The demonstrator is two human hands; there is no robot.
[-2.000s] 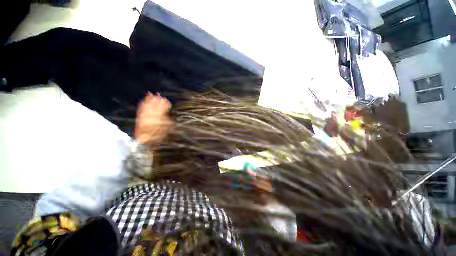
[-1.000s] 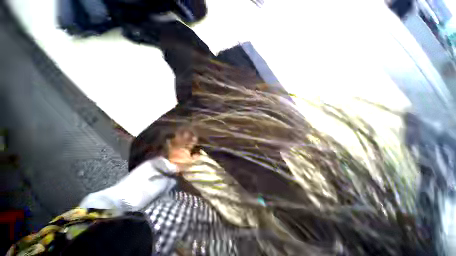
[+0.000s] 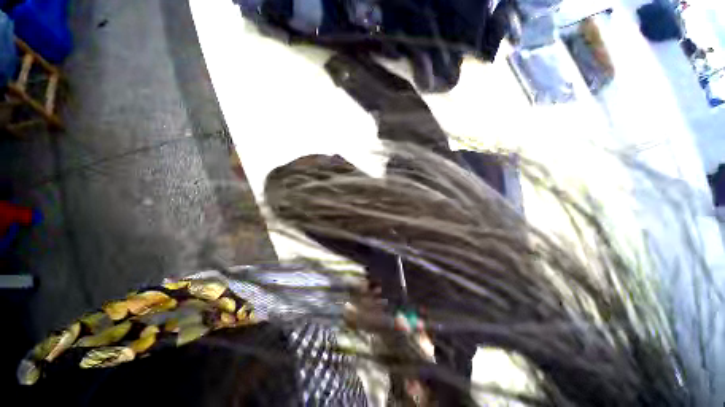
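Dark trousers [image 3: 326, 187] lie on the cream-white table in front of me, one dark leg reaching towards the back and a grey-blue strip along the right edge. My left hand [image 3: 366, 304] is blurred behind hair at the near edge of the cloth; its grip cannot be made out. My right hand [image 3: 423, 343], partly covered by hair, is just right of it and holds thread snips with a teal handle [image 3: 409, 320]. Their thin silver blade points up over the dark cloth.
A pile of dark garments [image 3: 397, 22] lies at the far side of the table [image 3: 294, 103]. Clear-wrapped garments [image 3: 547, 73] lie at the far right. A wooden stool [image 3: 36, 87], a blue object and a red object [image 3: 14, 216] are on the left floor side.
The view has swung left, showing more floor and the far pile. My left hand has moved right, close to my right hand. The snips' blade now shows over the cloth.
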